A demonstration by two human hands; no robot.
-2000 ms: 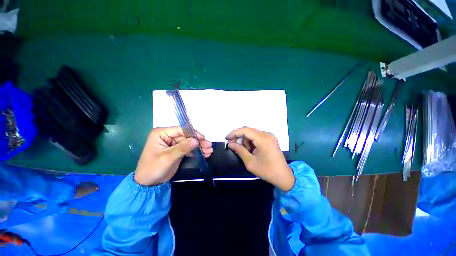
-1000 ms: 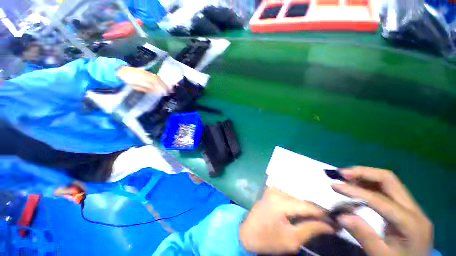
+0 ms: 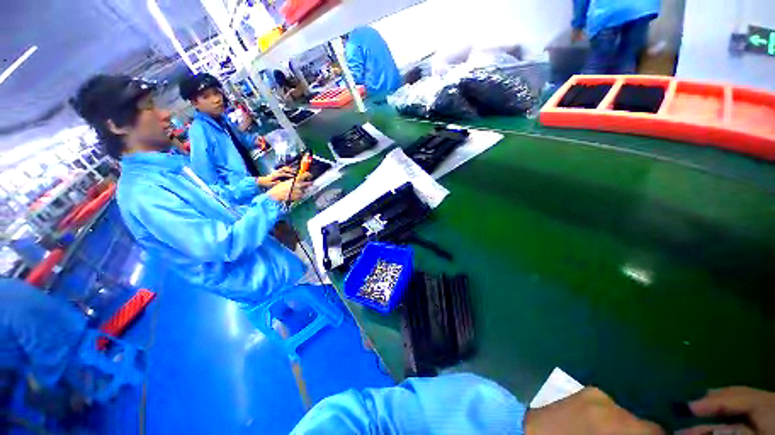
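Note:
My left hand [image 3: 591,415] is at the bottom edge, blurred and mostly cut off; what it holds is hidden. My right hand [image 3: 738,406] is in the bottom right corner, also cut off, with a small dark patch at its fingertips that I cannot identify. A corner of the white work sheet [image 3: 557,387] shows beside my left hand. A stack of ribbed black plastic pieces [image 3: 438,323] lies on the green bench, left of the sheet. The strips are not visible.
A blue bin [image 3: 380,276] of small metal parts stands beside the stack. Beyond it lies a black housing [image 3: 387,223] with a pale bracket. A neighbouring worker [image 3: 200,221] holds an orange tool [image 3: 304,166]. An orange-red divided tray [image 3: 663,123] and bagged black parts [image 3: 476,92] are on the far side.
The view has swung up and left from my work to the neighbouring workers. My hands and the sheet now sit at the bottom right edge, mostly out of the picture.

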